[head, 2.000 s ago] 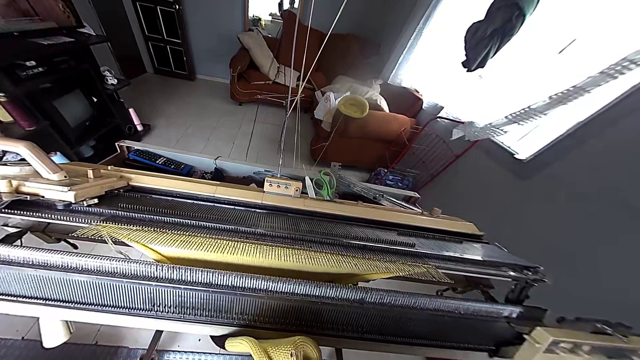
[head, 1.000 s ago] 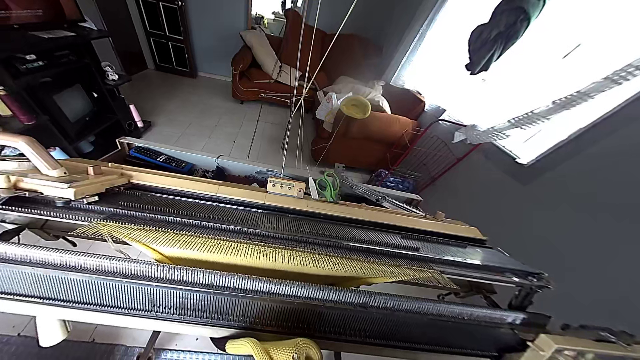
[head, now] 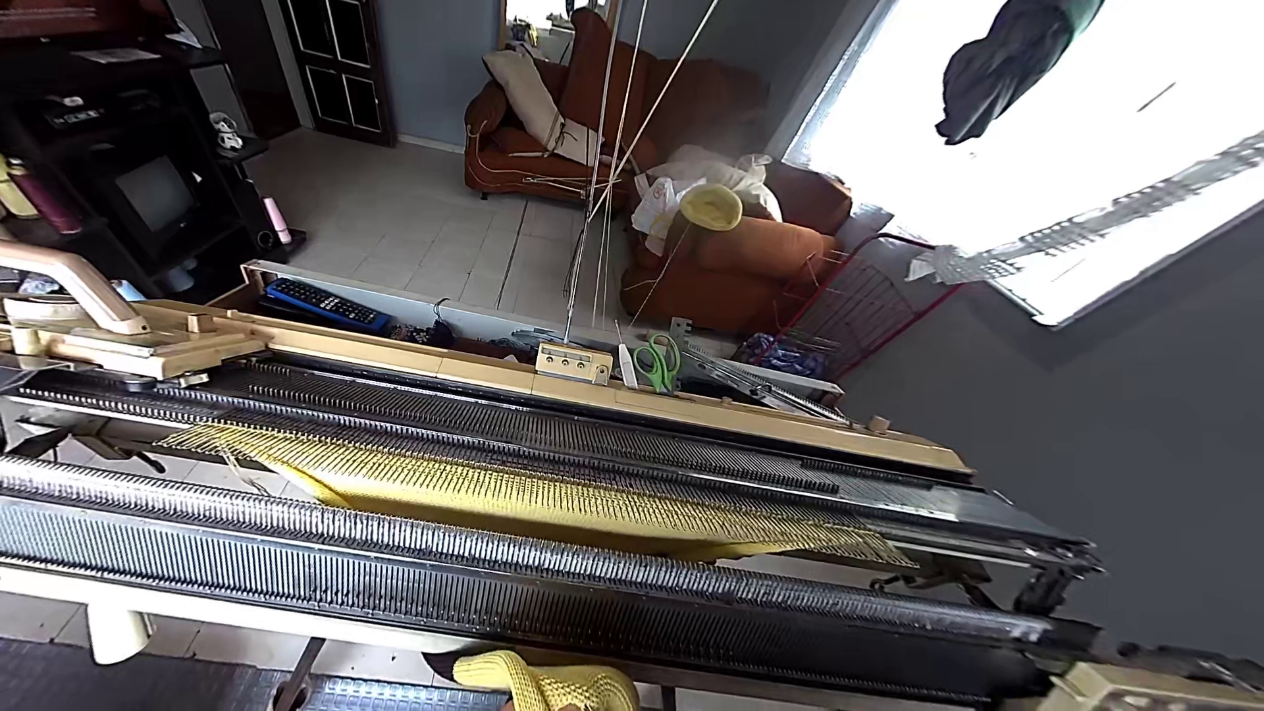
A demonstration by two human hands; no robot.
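Observation:
Neither my left hand nor my right hand can be plainly made out. A yellow knitted piece (head: 578, 685) shows at the bottom edge, below the front needle bed (head: 415, 583) of a knitting machine; what holds it is hidden. Yellow knitted fabric (head: 494, 499) hangs from the rear needle bed (head: 553, 427), its loops spread along the needles. The machine's carriage (head: 148, 341), with a curved handle, sits at the far left. Behind the beds are a small cream counter (head: 573, 362), green-handled scissors (head: 658, 362) and a white-handled tool (head: 627, 365).
A blue remote control (head: 326, 304) lies in the tray behind the machine. Several yarn strands rise from behind the counter. Farther back are a brown sofa (head: 691, 99), a yellow cone top (head: 711, 207) and a red wire rack (head: 869, 306). A cream block (head: 1136, 688) stands at bottom right.

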